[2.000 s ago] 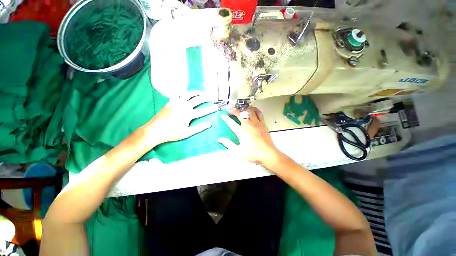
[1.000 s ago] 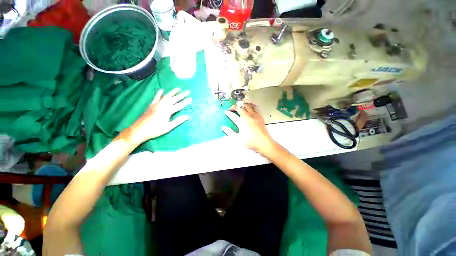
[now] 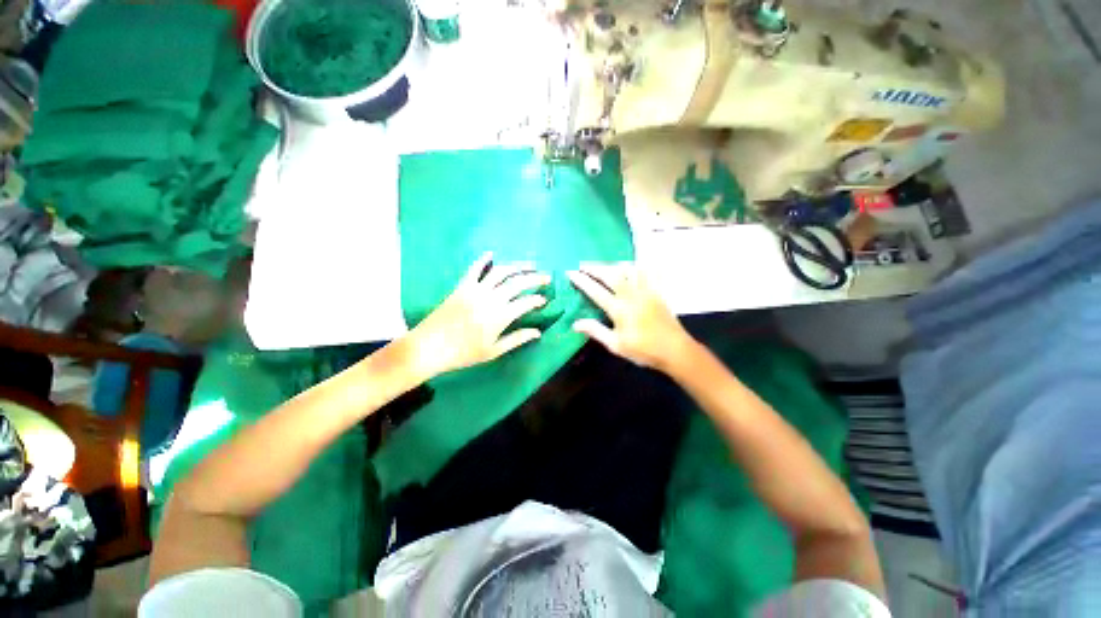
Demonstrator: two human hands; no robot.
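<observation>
A green garment panel [image 3: 471, 217] lies on the white machine table, its far edge at the presser foot [image 3: 568, 151] of the cream sewing machine [image 3: 785, 85]. Its near part drapes over the table's front edge onto the lap. My left hand [image 3: 483, 316] lies on the panel near the front edge, fingers spread. My right hand [image 3: 630, 316] lies on the panel's right side, fingertips close to the left hand's. Both hands rest flat; neither visibly grips the cloth. Whether the needle is in the cloth cannot be told.
A pot of green strips [image 3: 338, 48] stands at the back left. A heap of green panels [image 3: 139, 145] is at the left. Small green tabs [image 3: 710, 191] and black-handled scissors [image 3: 817, 256] lie right of the needle. Green cloth [image 3: 290, 507] hangs beside the lap. Blue-grey cloth [image 3: 1014, 398] is at the right.
The cloth that covered the left of the table is off it, and the panel now extends over the front edge. Both hands have moved away from the needle toward the front edge. The view has shifted.
</observation>
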